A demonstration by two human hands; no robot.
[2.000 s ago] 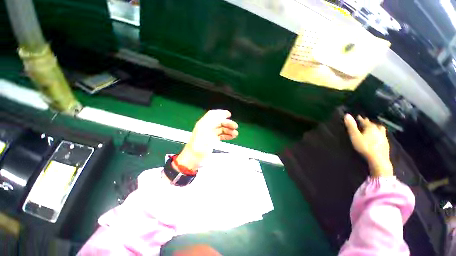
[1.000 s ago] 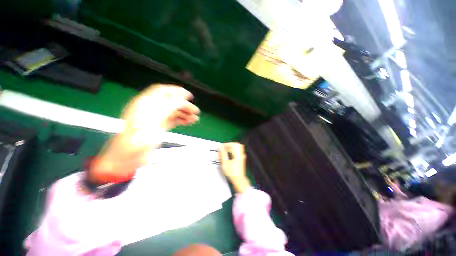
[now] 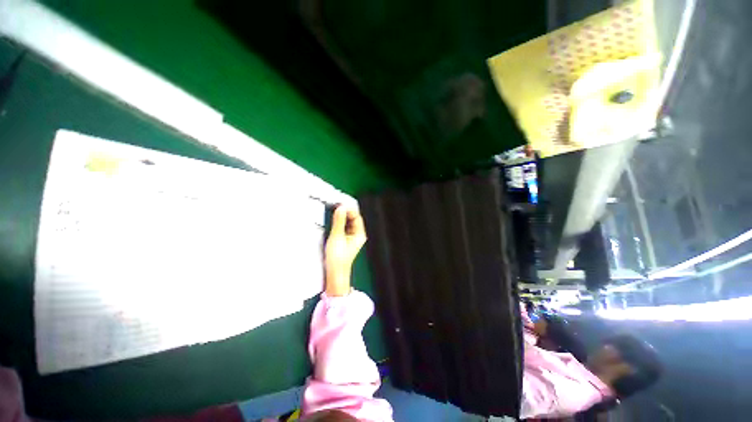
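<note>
White paper sheets, partly overexposed with faint printed lines, lie flat on the dark green bench mat. My right hand is at their right edge, beside the tray stack, with its fingers curled together. A thin dark thing shows at the fingertips; I cannot tell what it is or whether the fingers grip it. My left hand is out of view; only a bit of pink sleeve shows at the lower left edge.
The tall ribbed black tray stack stands right of my hand. A white rail and green belt run beyond the paper. A yellow card hangs above. Another person in pink is at the lower right.
My right hand has moved from the tray stack to the paper's right edge. My left hand has left the picture. The view has turned right and tilted, showing more of the paper.
</note>
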